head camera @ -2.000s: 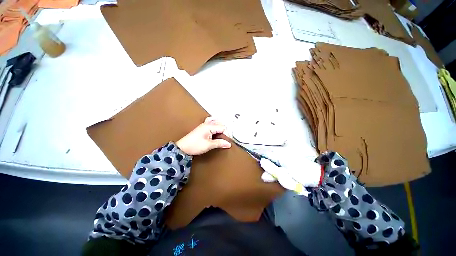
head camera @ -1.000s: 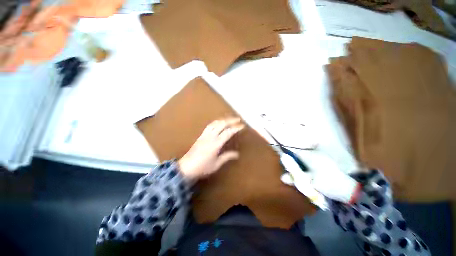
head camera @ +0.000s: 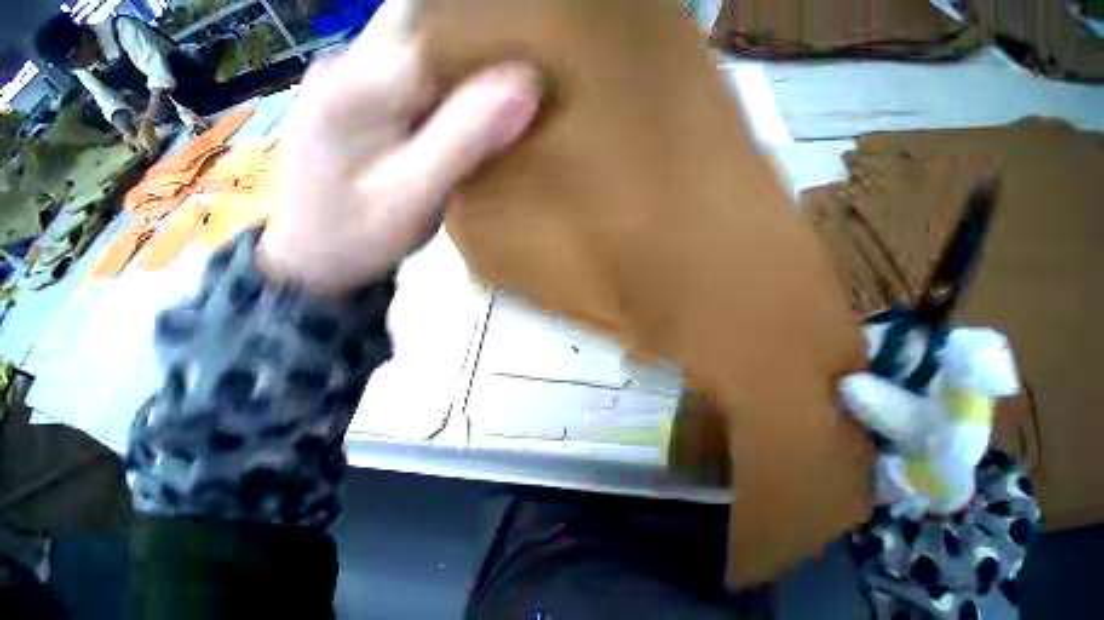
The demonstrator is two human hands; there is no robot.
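A brown cut panel (head camera: pixel 678 242) is lifted above the table and hangs down towards the front edge. My bare left hand (head camera: pixel 387 158) is large and blurred at the upper left, and grips the panel's upper part with the thumb on top. My gloved right hand (head camera: pixel 932 418) is at the right, with its thumb at the panel's right edge. It holds dark scissors (head camera: pixel 956 260) whose blades point up. Whether the right thumb pinches the panel is unclear. The right-hand stack of brown panels (head camera: pixel 1041 242) lies behind the scissors.
White marker sheets (head camera: pixel 545 400) with dark outlines cover the table near its front edge. More brown stacks (head camera: pixel 835 27) lie at the far edge. Orange cut pieces (head camera: pixel 200 182) and a green fabric pile (head camera: pixel 61 182) are at the left. A person (head camera: pixel 121 73) leans over the table at the upper left.
The panel has come up off the table in my left hand. My right hand has moved right and the scissors have turned to point up. The view has swung, showing the person at the left.
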